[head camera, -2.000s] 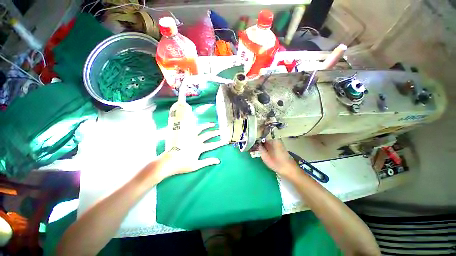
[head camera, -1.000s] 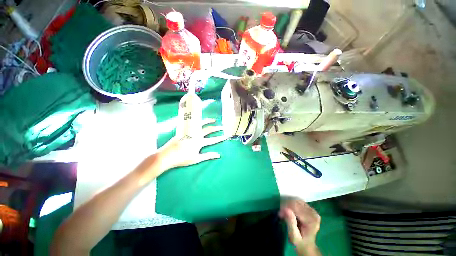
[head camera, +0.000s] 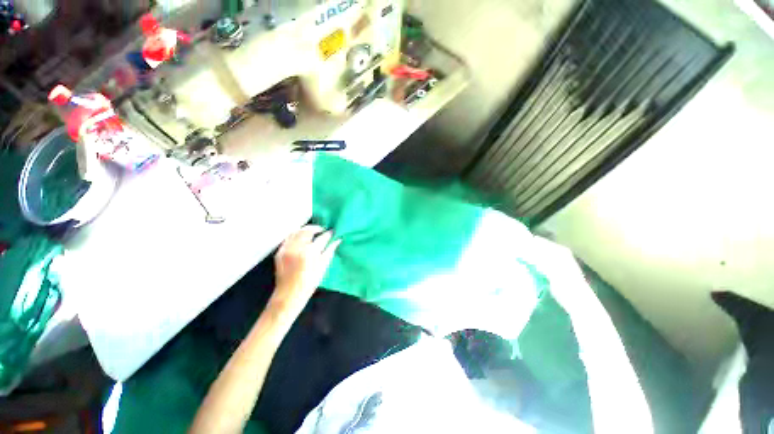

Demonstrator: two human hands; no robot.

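A green fabric panel [head camera: 399, 225] stretches from the white machine table over its front edge to the right. My left hand [head camera: 304, 258] is shut on the panel's near left part at the table edge. My right hand [head camera: 536, 254] is at the panel's far right end, off the table; bright glare washes out its fingers, but the cloth hangs from it. The sewing machine [head camera: 288, 59] stands behind, its needle area hard to make out. Dark thread snips [head camera: 319, 146] lie on the table just beyond the cloth.
A metal bowl [head camera: 32, 182] and red-capped bottles [head camera: 102, 127] stand at the left. A crumpled green heap [head camera: 30, 297] lies at the left edge. A small parts tray [head camera: 424, 80] is at the table's right end. A dark slatted rack [head camera: 594, 102] stands at the upper right.
The view has swung to the right. The panel has come away from under the machine head toward the right. My left hand, flat before, now grips it; my right hand has moved to its far end.
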